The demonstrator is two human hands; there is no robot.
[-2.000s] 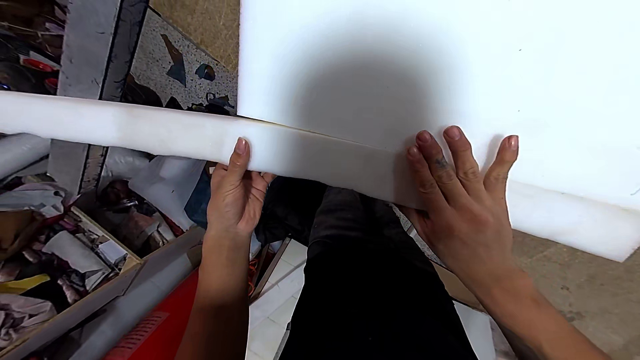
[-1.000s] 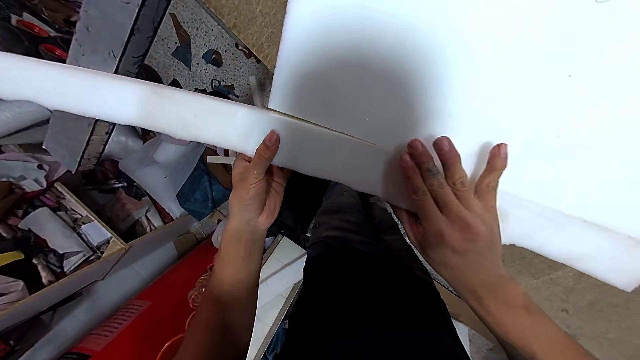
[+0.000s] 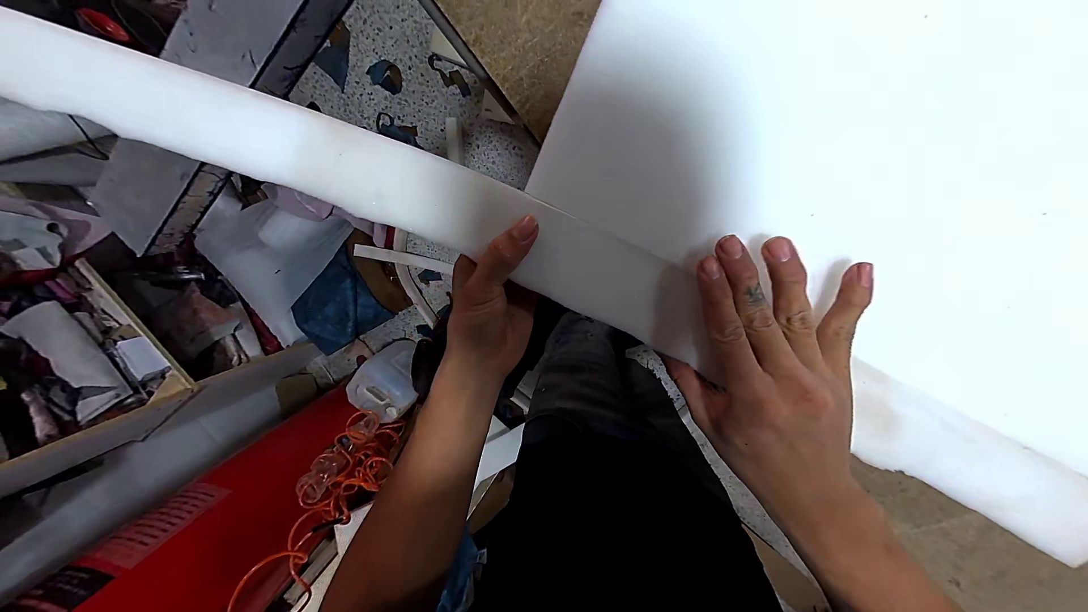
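Note:
A long white foam strip (image 3: 340, 166) runs from the upper left to the lower right. Along its right part it lies against the edge of a large white foam sheet (image 3: 918, 187); a thin seam line shows between them. My left hand (image 3: 493, 297) grips the strip's lower edge near its middle, thumb on top and fingers hidden beneath. My right hand (image 3: 782, 365) lies with spread fingers across the strip and the sheet's edge, its thumb at the strip's lower edge. What the right palm covers is hidden.
Under the sheet is a brown board surface (image 3: 527, 42). At the left are a grey beam (image 3: 229, 42), a wooden-edged bin (image 3: 136, 331) of scraps, and a red panel (image 3: 229, 493). A coiled orange hose (image 3: 357, 459) and a translucent plastic container (image 3: 382, 382) lie near my left forearm.
The view has shifted, bringing the orange hose and more of the floor into sight. Both hands remain on the foam, and the left thumb still lies on the strip.

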